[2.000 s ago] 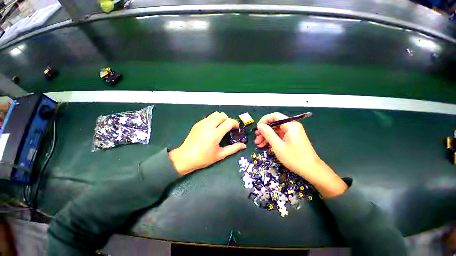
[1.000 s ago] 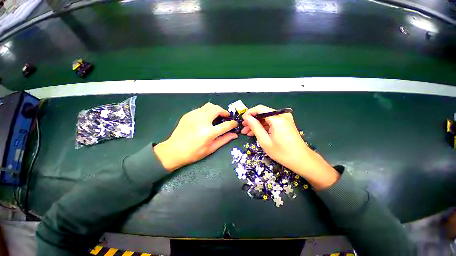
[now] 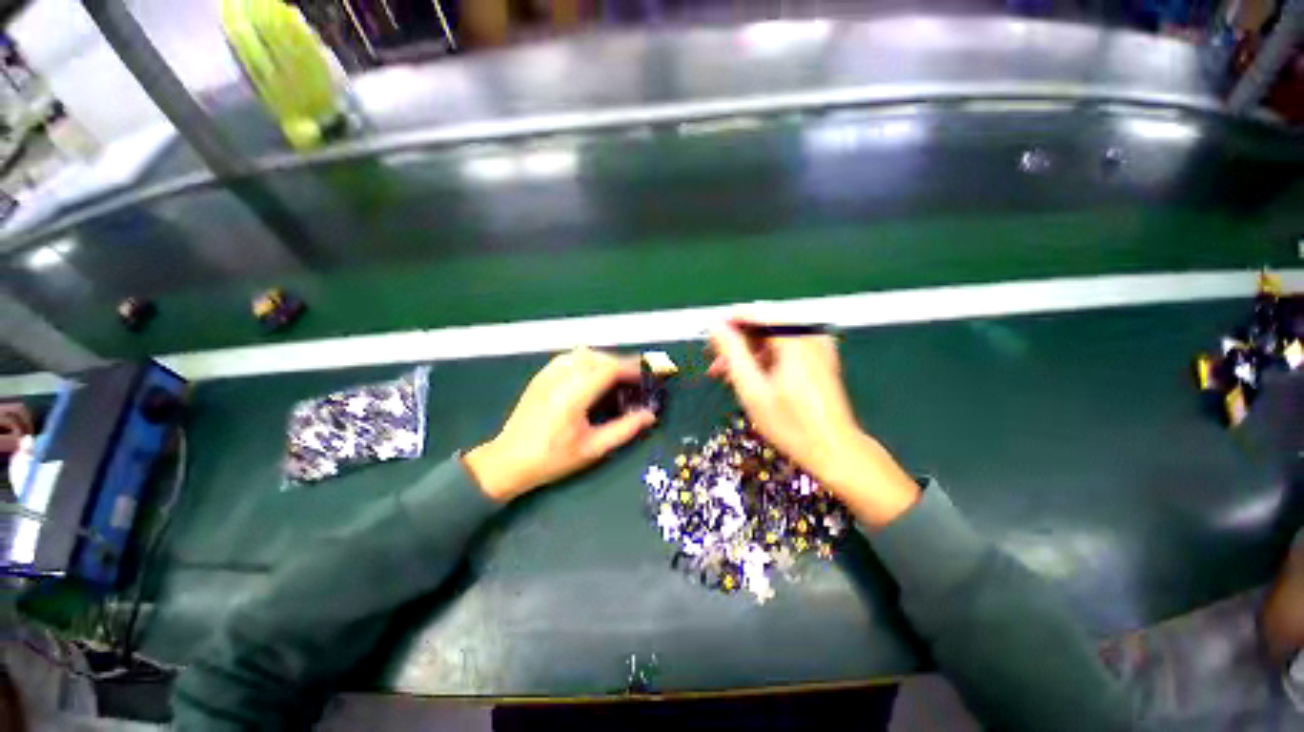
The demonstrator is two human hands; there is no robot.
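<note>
My left hand (image 3: 561, 426) is bare and holds a black unit (image 3: 649, 389) with a pale tab, near the bench middle. My right hand (image 3: 795, 402) is bare and holds a thin dark pen-like tool (image 3: 795, 330) between thumb and fingers. It is to the right of the unit, with a gap between the hands. The tool's working tip is too blurred to make out. A loose pile of small cross-shaped parts (image 3: 737, 515), white, dark and yellow, lies on the green bench just in front of the hands, partly beneath my right hand.
A clear bag of parts (image 3: 358, 426) lies left of my left hand. A blue instrument (image 3: 107, 472) stands far left. A white rail (image 3: 572, 339) borders the green belt (image 3: 687, 268), which carries black units (image 3: 278, 308). A heap of units (image 3: 1250, 350) is at right.
The view has tilted up and turned, so the rail slants and the heap at right shows more fully. My right hand has moved away from the unit; my left hand still holds it.
</note>
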